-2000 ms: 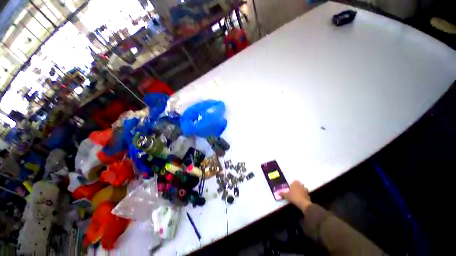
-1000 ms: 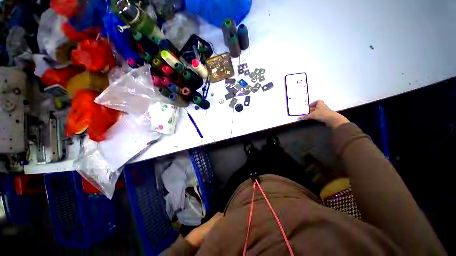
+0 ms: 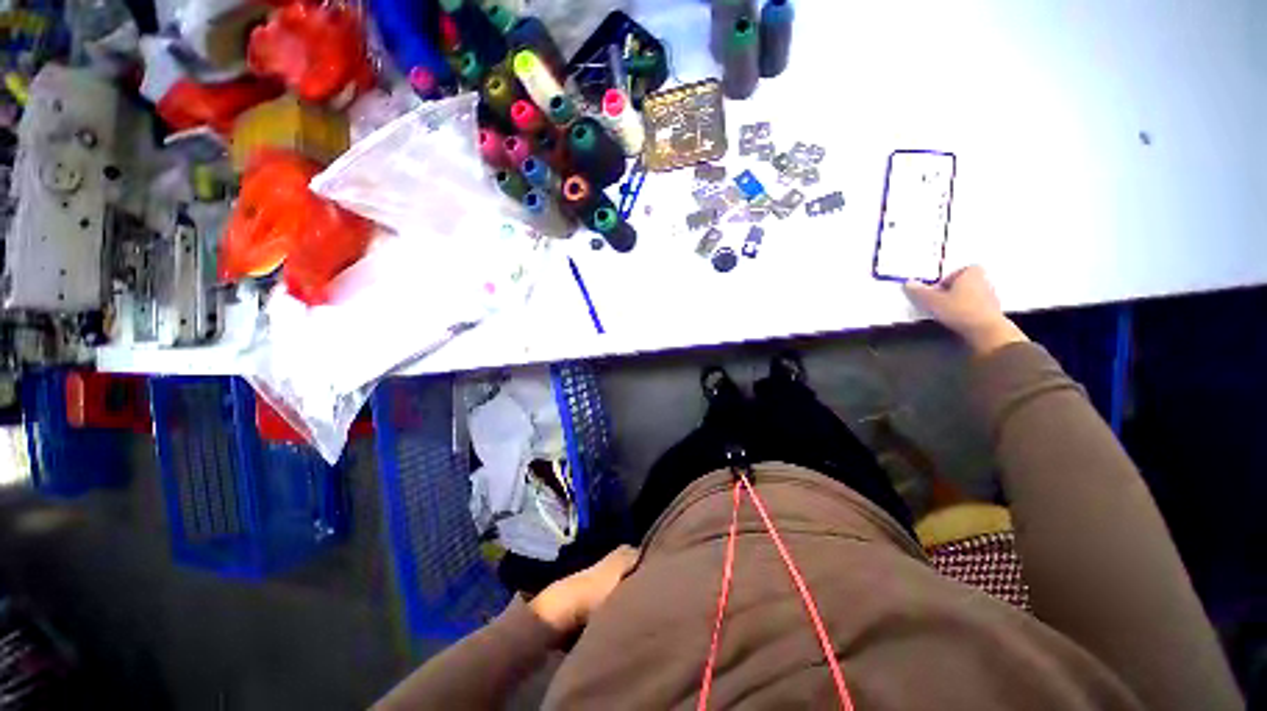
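Note:
A smartphone (image 3: 914, 217) with a bright white screen lies flat on the white table (image 3: 1056, 181). My right hand (image 3: 962, 300) is at its lower edge, a finger touching or just beside the bottom of the phone; the other fingers are curled. It does not hold the phone. My left hand (image 3: 581, 593) rests low against my left side by the waist, partly hidden by the sleeve; its fingers are not clear.
Left of the phone lie small metal parts (image 3: 785, 203), a gold-coloured tray (image 3: 684, 125), thread cones (image 3: 598, 150), a blue pen (image 3: 586, 295), a clear plastic bag (image 3: 417, 167) and orange-red bags (image 3: 285, 229). Blue crates (image 3: 424, 500) stand below. A sewing machine (image 3: 63, 188) is at far left.
The view has tilted down to my lap, then shifted left. The phone screen has turned from dark to white. My right hand stays at the phone's lower end; my left hand has come into view.

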